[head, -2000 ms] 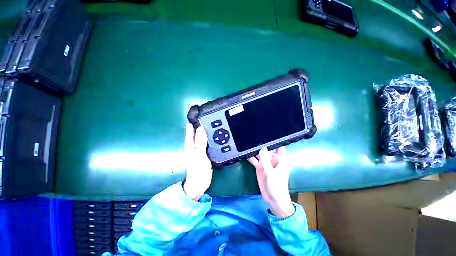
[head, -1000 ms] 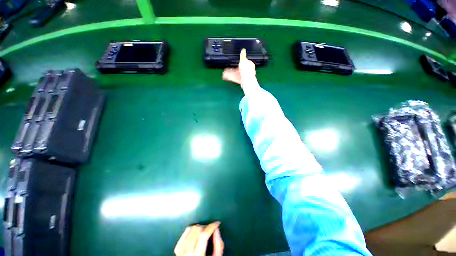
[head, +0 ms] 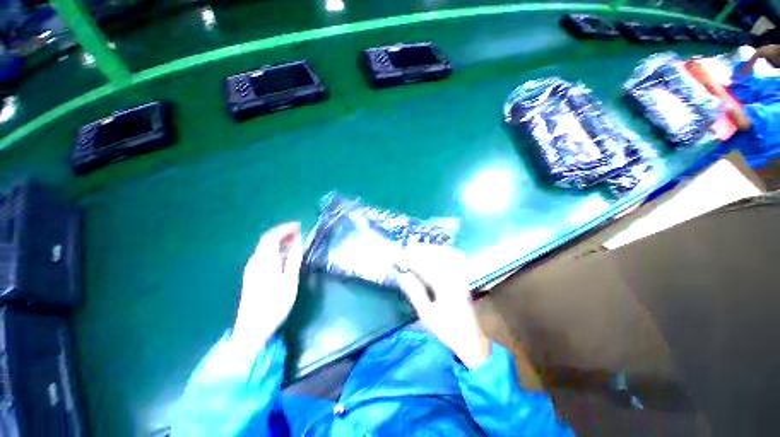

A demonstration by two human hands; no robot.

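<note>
A crinkled clear bag with black parts in it [head: 363,243] is in front of me, low over the green bench near its edge. My right hand [head: 436,290], blurred, holds the bag's right end. My left hand [head: 275,265] is beside the bag's left end with its fingers apart; I cannot tell whether it touches the bag. The bag's contents are partly hidden by glare and blur.
Sleeved handheld units [head: 275,85] lie in a spaced row at the back. Dark slabs [head: 38,247] stand at the left. More bagged parts [head: 573,136] lie at the right. A brown carton [head: 633,299] is lower right. Another person's blue sleeve [head: 761,115] shows at the far right.
The view has turned to the right. My right hand has left the middle unit in the back row and now holds a bag near me. My left hand has come up beside the bag.
</note>
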